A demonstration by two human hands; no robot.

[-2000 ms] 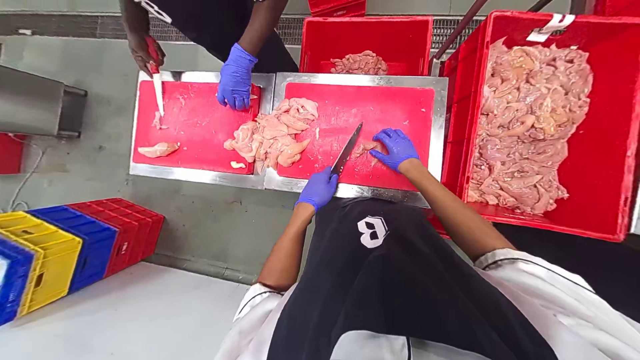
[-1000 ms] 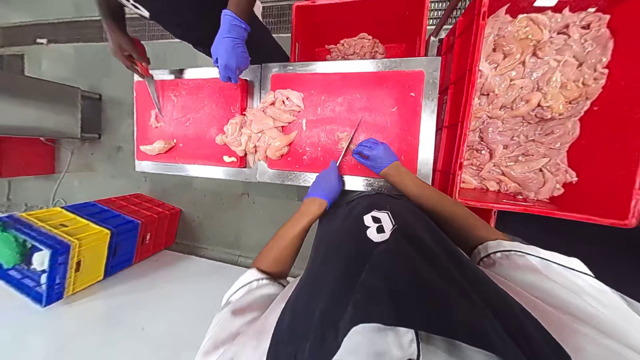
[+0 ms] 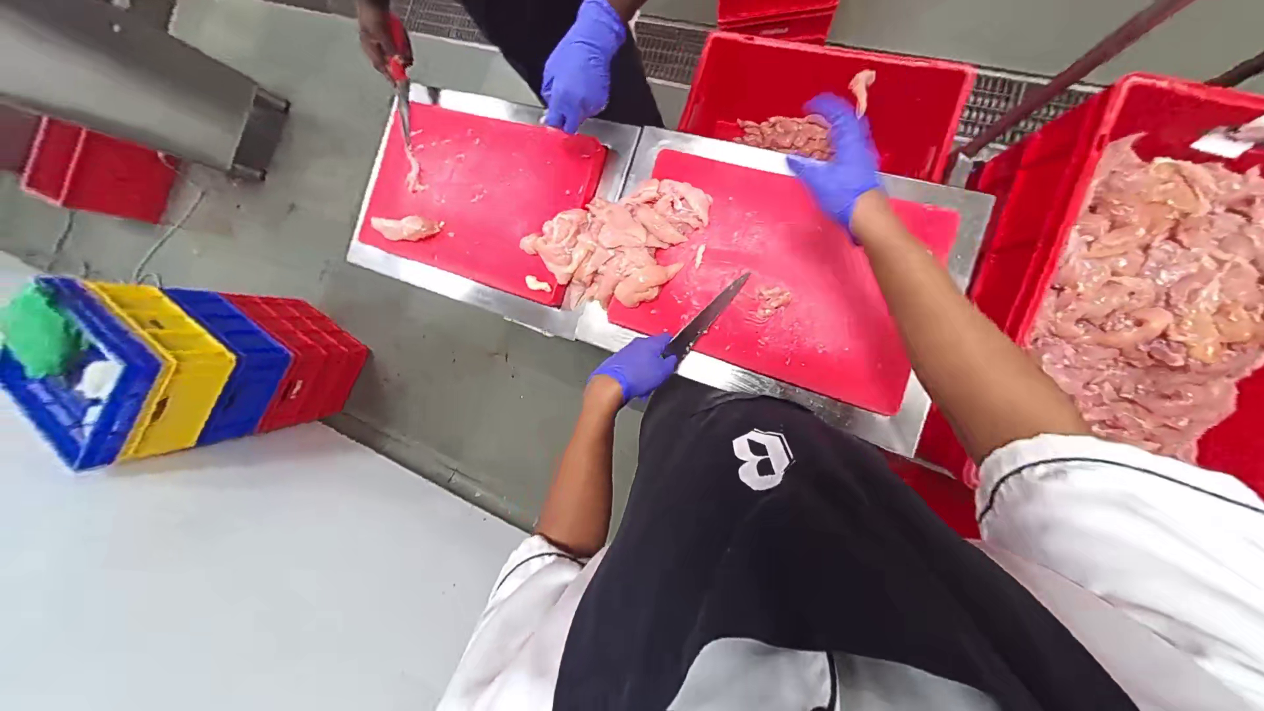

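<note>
My left hand (image 3: 635,367), in a blue glove, is closed around the handle of a knife (image 3: 708,316) at the near edge of the red cutting board (image 3: 829,306). Its blade points up and right over the board, close to small meat scraps (image 3: 772,300). My right hand (image 3: 839,163), also gloved and blurred, is over the near edge of a red crate (image 3: 908,109), its fingers spread. A strip of raw chicken (image 3: 862,89) is in the air just beyond its fingers. A pile of raw chicken pieces (image 3: 622,242) lies across the two boards.
Across the left board (image 3: 484,197), a co-worker's gloved hand (image 3: 581,74) and a bare hand with a red-handled knife (image 3: 400,69) are at work. A large red crate of chicken (image 3: 1155,296) stands at right. Coloured crates (image 3: 197,365) are at left.
My right hand has moved from the board up to the far red crate, and a chicken strip is now airborne there. My left hand keeps the knife. The view has turned and shifted.
</note>
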